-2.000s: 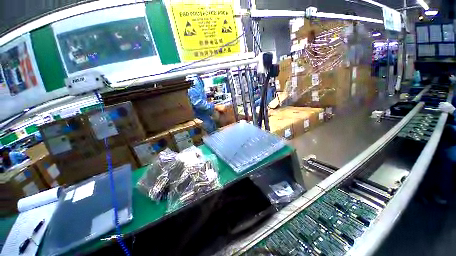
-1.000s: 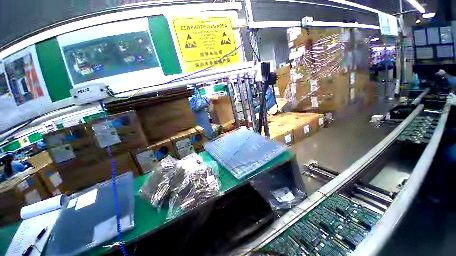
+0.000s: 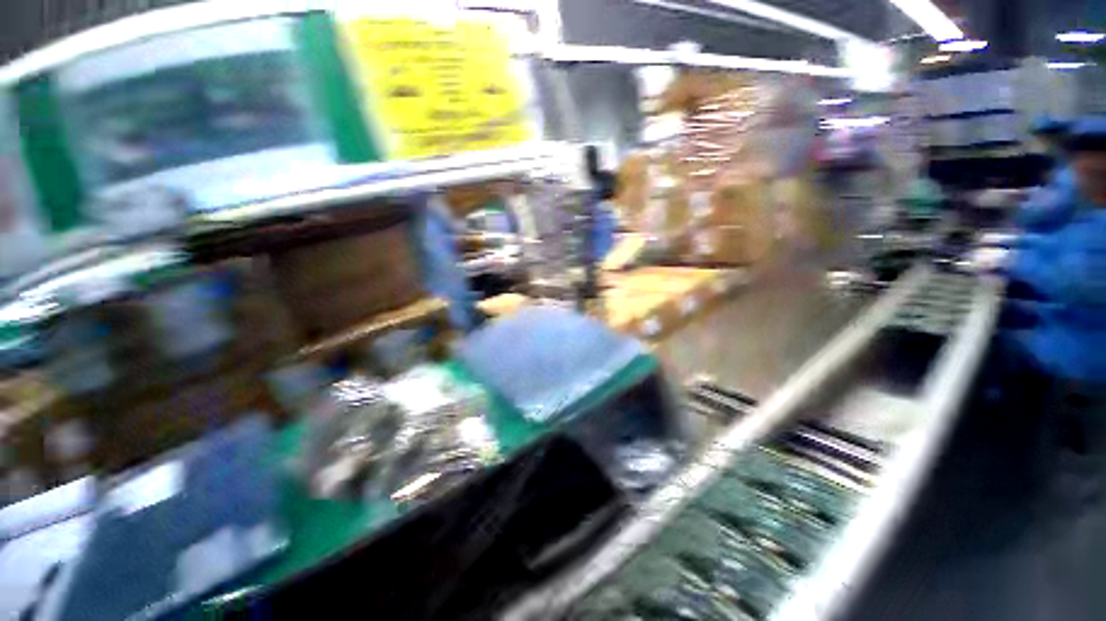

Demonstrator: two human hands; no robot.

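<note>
No hand of mine is in the picture. The frame is blurred by motion. Nearest in front of me, green circuit boards lie in a row between the pale conveyor rails at the lower right. Left of them is the green bench with a dark open shelf space under it. Clear bags of metal parts lie on the bench. A flat clear tray stack lies at the bench's right end. A labelled bag is on the shelf beneath it.
A grey-blue folder and white paper lie at the bench's left. Brown cartons stand behind the bench, and a wrapped carton stack stands farther back. People in blue are beside the line at the right.
The view has turned right, so the bench, boards and sign sit farther left in the picture. People in blue now show at the right edge. The blue cord no longer shows clearly.
</note>
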